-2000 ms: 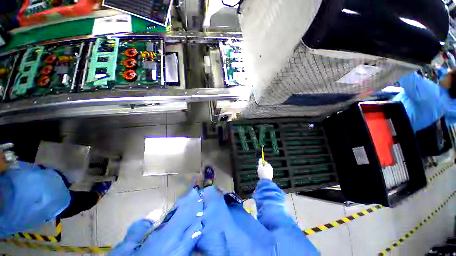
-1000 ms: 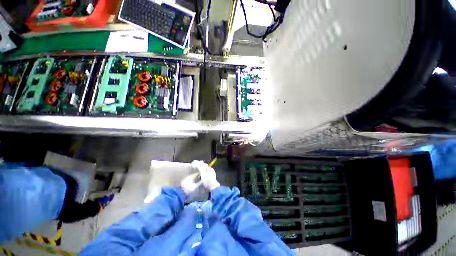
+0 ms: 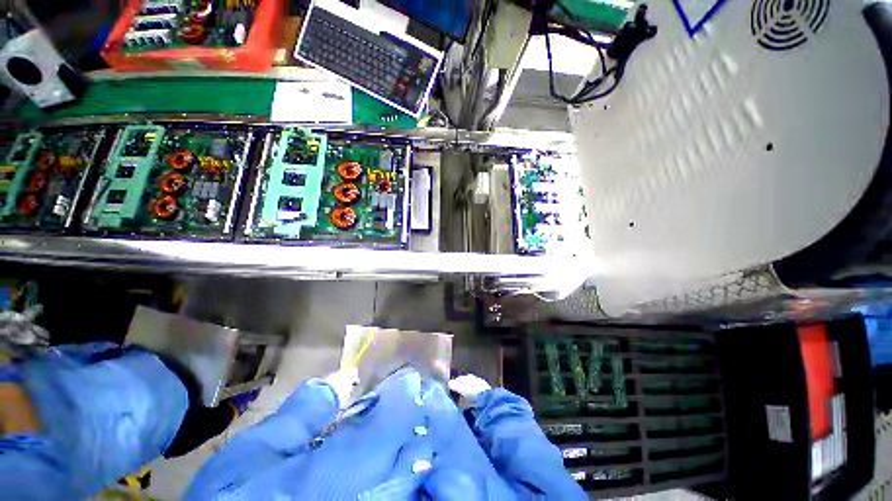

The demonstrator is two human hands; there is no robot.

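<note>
My left hand (image 3: pixel 342 384), in a white glove, is low in front of my body with the thin yellow stick (image 3: pixel 363 347) standing up from it. My right hand (image 3: pixel 469 385), also gloved, is at my right side near the waist; its fingers are small and unclear. Several power boards (image 3: pixel 375 193) with orange-red coils and pale green frames (image 3: pixel 292 184) lie on the conveyor. Neither hand touches them.
The conveyor rail (image 3: pixel 342 258) crosses in front. A pale machine (image 3: pixel 724 166) stands right. A slotted tray (image 3: pixel 631 411) with small green boards and a black bin (image 3: pixel 782 416) are lower right. A person's blue sleeve (image 3: pixel 108 411) is at left. A keyboard (image 3: pixel 367 54) is behind.
My hands came together, then moved apart. The yellow stick was in my right hand and is now in my left. The view has shifted, so the conveyor boards appear further right.
</note>
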